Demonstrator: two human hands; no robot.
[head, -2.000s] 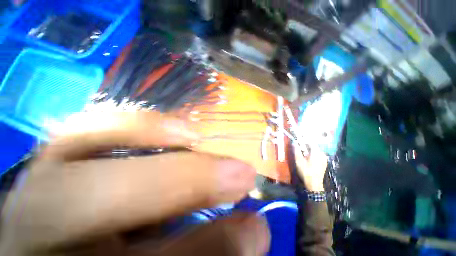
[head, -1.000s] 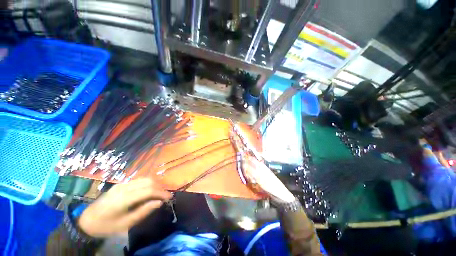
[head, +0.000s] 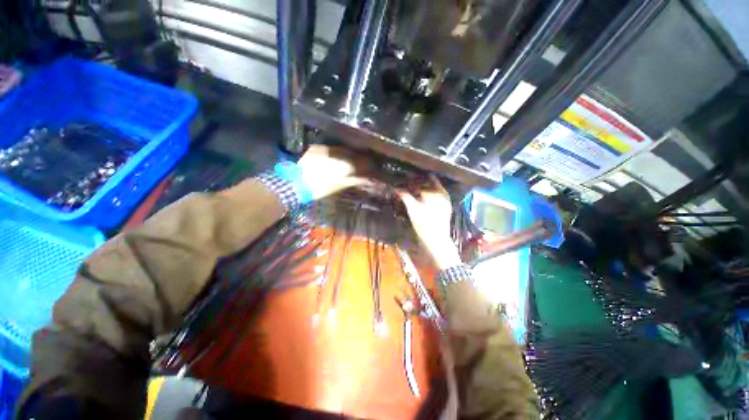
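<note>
My left hand (head: 330,171) and my right hand (head: 429,215) are both at the mould (head: 374,215) under the bolted press plate (head: 394,146). Their fingertips are partly in shadow, and I cannot tell what they grip. Several thin black cables (head: 376,279) hang from the mould toward me, with pale ends over the orange mat (head: 287,349). The side cutters (head: 410,340) lie on the mat's right part, handles toward me. A black cable bundle (head: 246,283) lies on the mat's left side, partly behind my left sleeve.
A deep blue basket (head: 168,123) with dark cables stands at the left, a lighter blue perforated basket (head: 41,275) nearer me. Bright steel posts (head: 365,61) rise above the plate. A light blue control box (head: 513,271) stands right of the mat, with a cable pile (head: 595,361) beyond.
Both hands have moved forward from the mat to the mould under the plate. The cables that lay across the mat near my hands are no longer there; cables now hang from the mould.
</note>
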